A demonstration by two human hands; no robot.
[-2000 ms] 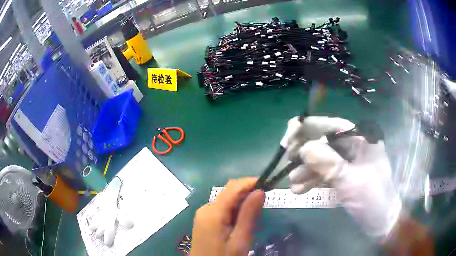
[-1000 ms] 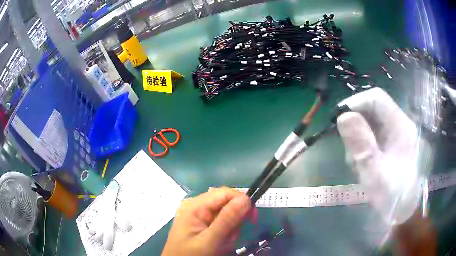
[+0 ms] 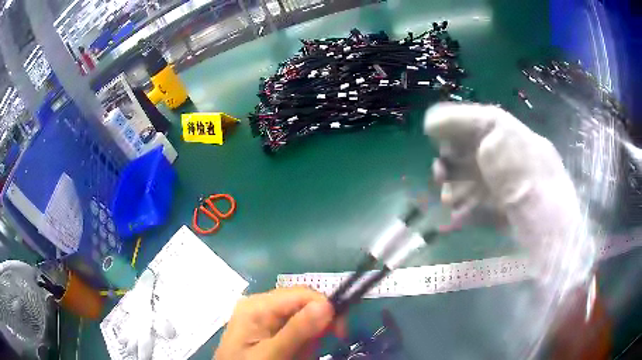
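Observation:
My bare left hand [image 3: 281,325] is closed on the black sleeved branches of a wire harness [image 3: 357,283] at the lower middle. Two branches point up and right from it, each with a white label. Their far ends are blurred near my right fingers. My gloved right hand [image 3: 503,179] is raised at the right with fingers curled; I cannot tell whether it touches the branch ends. The steel ruler [image 3: 457,274] lies flat behind the branches.
A large harness pile [image 3: 359,84] lies at the back, with a smaller group [image 3: 570,84] at far right. A yellow sign [image 3: 203,128], orange-handled scissors [image 3: 213,213], blue parts bin [image 3: 144,191], paper sheets [image 3: 204,281] with a spare glove [image 3: 149,320], and orange pen cup [image 3: 81,299] are at left.
My left hand has moved left and down with the harness. My right hand came off the branches near the labels, moved right, then turned with fingers curled. The view has shifted slightly.

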